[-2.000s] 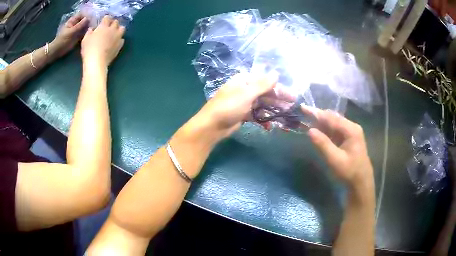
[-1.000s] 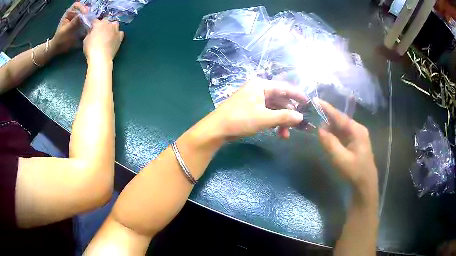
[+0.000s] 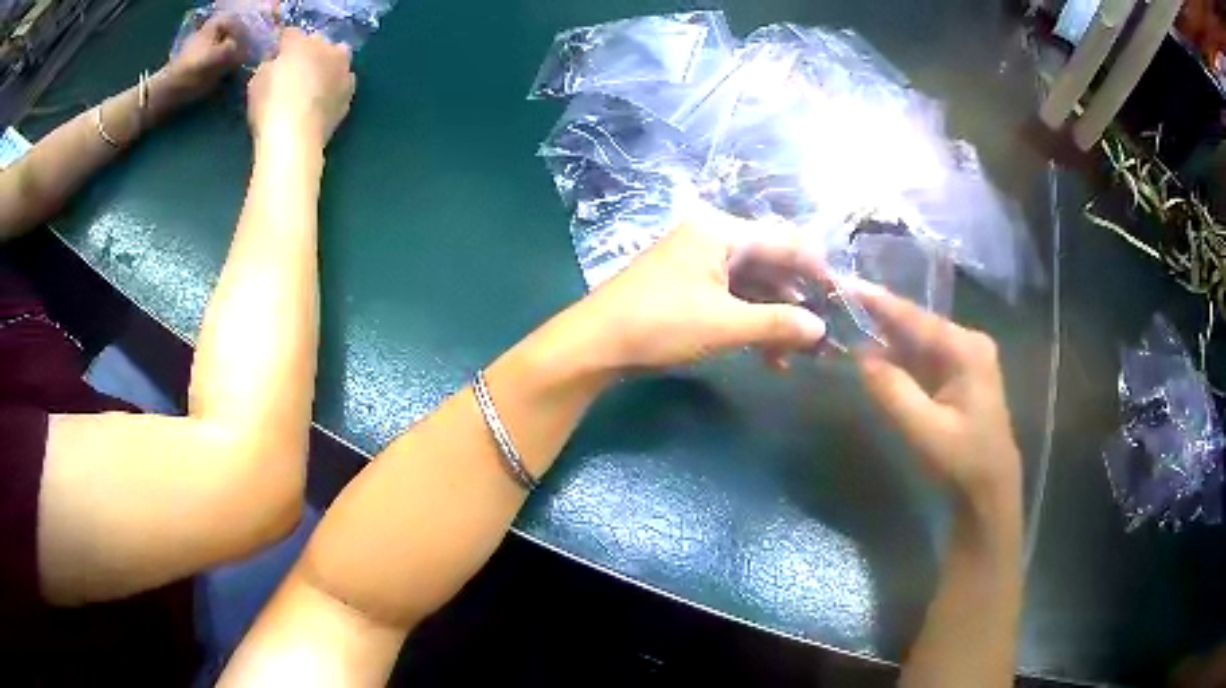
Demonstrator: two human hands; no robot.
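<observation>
My left hand, with a bracelet on its wrist, reaches in from the lower left. Its thumb and fingers close on a small clear zip-lock bag over the table, in front of the bag pile. My right hand comes from the lower right, its thumb and fingertips at the bag's right edge. Something dark shows at the left fingers, too blurred to name. The pile of clear bags lies just beyond my hands, with strong glare on its right part.
A neighbour's hands work at bluish bags at the upper left. A smaller bag clump lies right of the table seam. Pale posts and yellow-green scraps are at the upper right. The green table has a curved near edge.
Two seconds ago a dark looped cord showed between my hands; now the clear bag is there and my left thumb points right. The neighbour's hands have shifted slightly.
</observation>
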